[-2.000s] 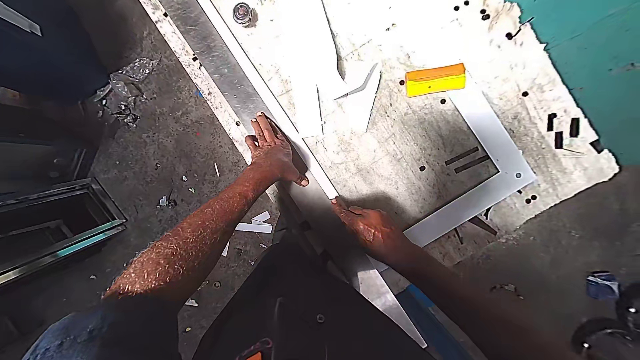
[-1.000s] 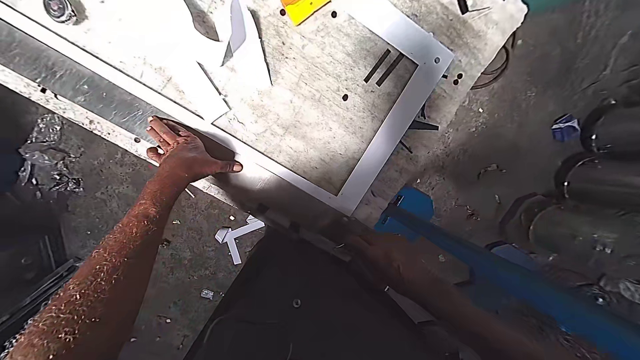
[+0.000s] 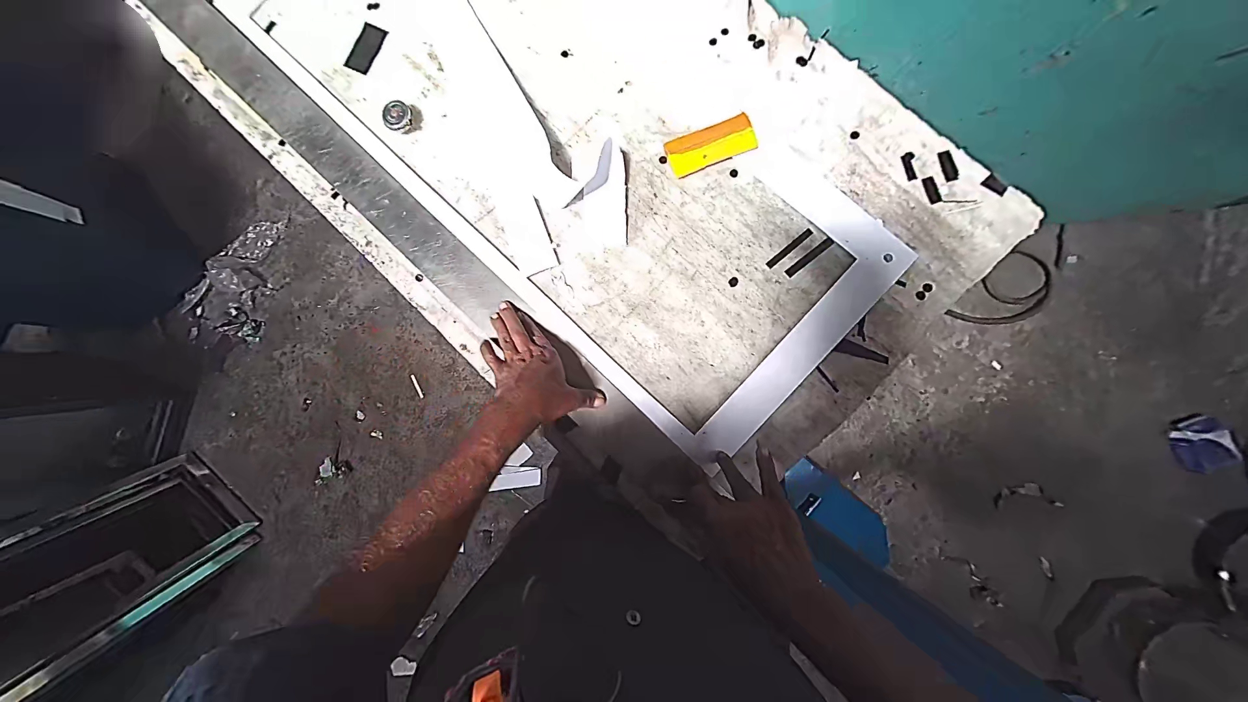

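Observation:
My left hand [image 3: 534, 375] lies flat, fingers spread, on a long metal straightedge [image 3: 390, 200] that runs diagonally along the near edge of the worktable. Beside the straightedge is a flat white frame [image 3: 780, 375], its near corner close to my right hand [image 3: 746, 507]. That hand is in shadow, its fingers apart and touching the corner area; nothing shows in its grasp. Curled white sheet scraps [image 3: 600, 205] rest on the worktable [image 3: 673, 322] within the frame. An orange and yellow block [image 3: 712, 146] sits beyond them.
A small round object [image 3: 398, 115] and black strips [image 3: 807, 255] are on the table. A teal surface [image 3: 1024, 97] borders its far side. Below at the right are a blue metal part [image 3: 838, 512] and dark round objects. Metal frames [image 3: 127, 585] stand on the floor at left, near crumpled plastic [image 3: 239, 283].
My right hand has moved down along the white strip to the frame's near corner since two seconds ago. The long white offcut that hung past the corner no longer shows. The view has swung away and back.

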